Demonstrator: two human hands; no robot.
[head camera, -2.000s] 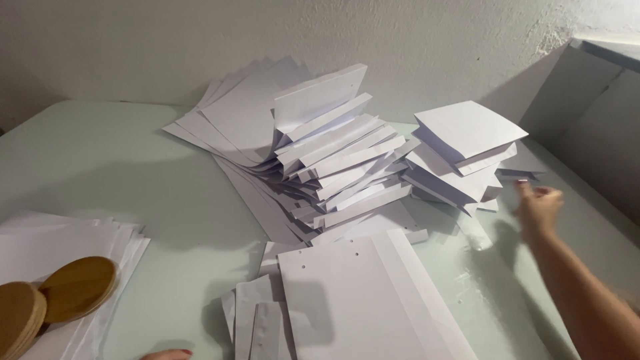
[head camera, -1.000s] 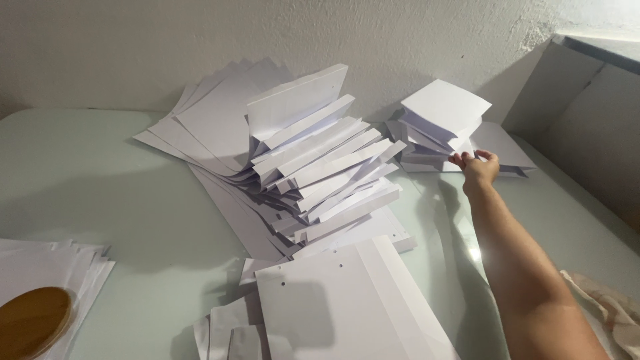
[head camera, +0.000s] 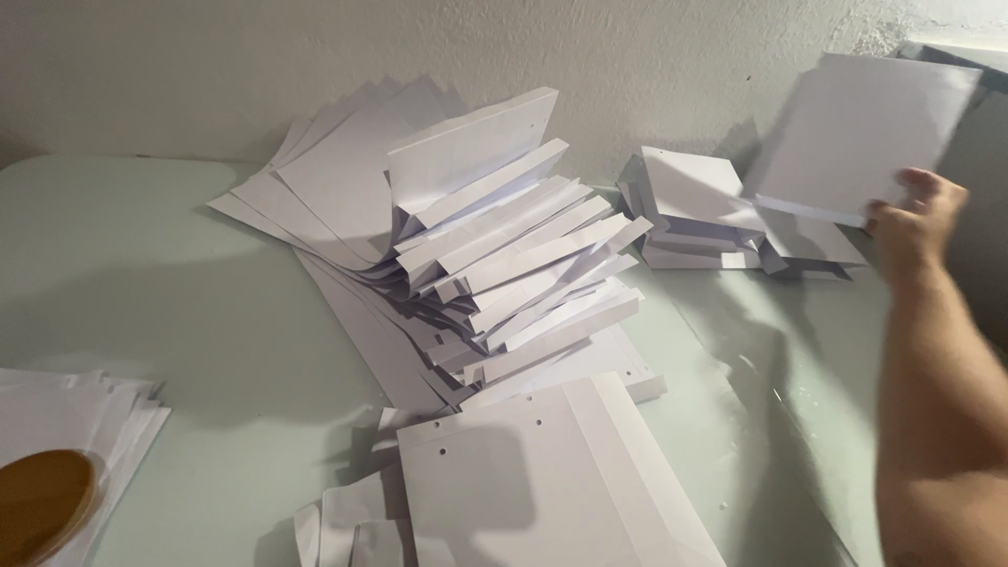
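Note:
My right hand, a little blurred, grips the lower edge of a white folded paper piece and holds it up at the back right. Below and left of it lies a small pile of folded white paper pieces by the wall. A fanned heap of white paper pieces with folded edges fills the middle. In front of it rests a flat white paper piece with punched holes, over smaller folded pieces. My left hand is out of view.
At the lower left, a round brown disc lies on a stack of white paper. The pale green tabletop meets a rough plaster wall behind. A grey ledge stands at the far right.
My right hand has moved from beside the right-hand pile to farther right and now holds up a white paper piece. My left fingertips, seen at the bottom edge two seconds ago, are out of view.

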